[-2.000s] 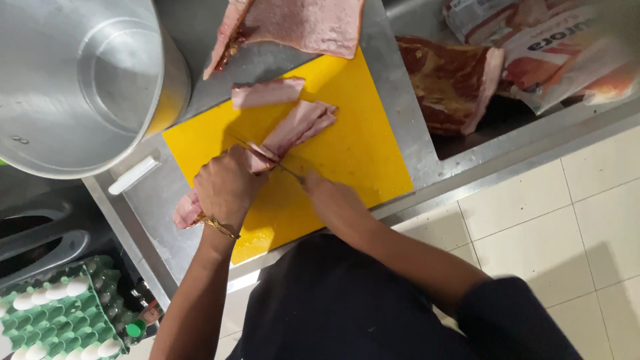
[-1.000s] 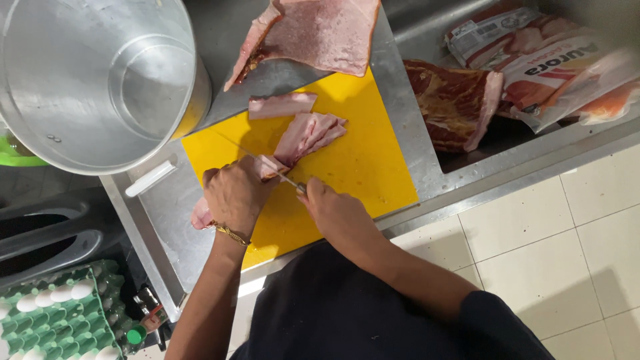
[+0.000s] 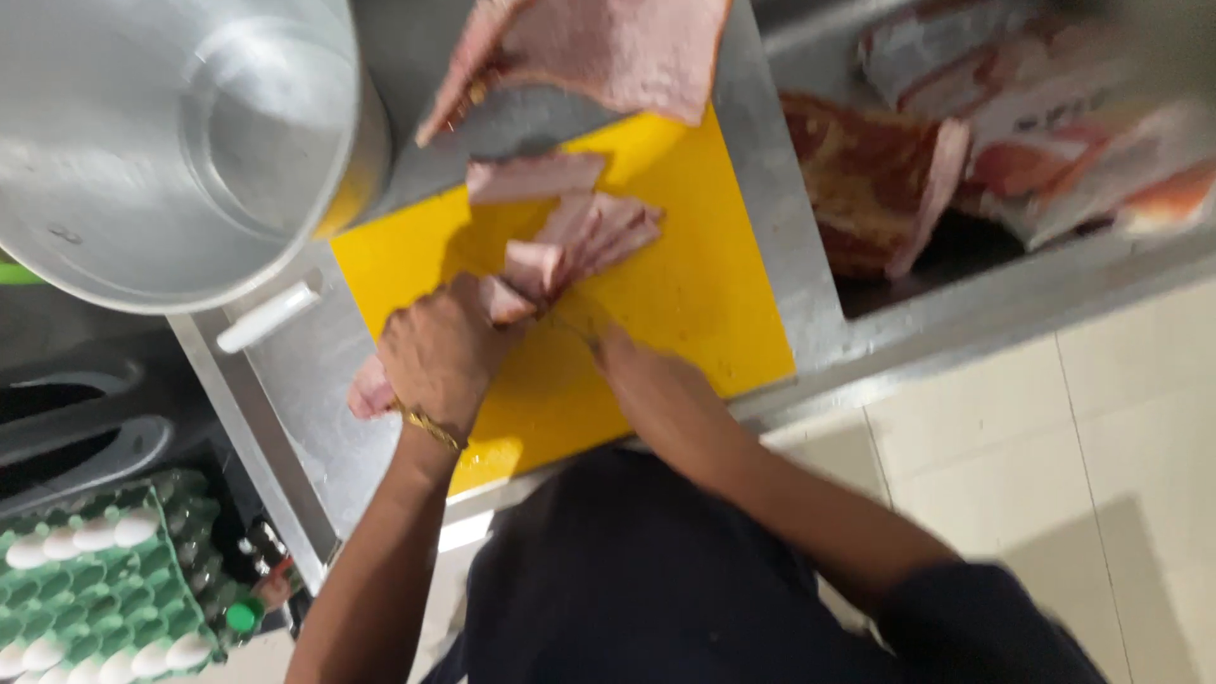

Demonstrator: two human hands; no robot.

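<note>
My left hand (image 3: 442, 356) grips a long strip of bacon slab (image 3: 370, 389), whose end pokes out at the lower left past the yellow cutting board (image 3: 684, 304). In my right hand (image 3: 632, 366) is a knife, its blade blurred and largely hard to make out beside the strip. Cut bacon pieces (image 3: 598, 228) lie together just beyond my left hand, one of them tilted up. A separate bacon piece (image 3: 537, 178) rests near the board's far edge. Past it, a large slab of bacon (image 3: 617, 52) overlaps that edge.
A large aluminium pot (image 3: 271, 142) stands at the upper left, near a white-handled object (image 3: 269, 316). On the right, the sink basin holds a cured meat slab (image 3: 860, 180) and plastic packaging (image 3: 1026, 123). A green egg tray (image 3: 85, 579) and a green-capped bottle (image 3: 244, 615) are at the lower left.
A piece by the strip's cut end now stands tilted against the other cut pieces. Both hands remain at the strip, with the knife still in my right hand.
</note>
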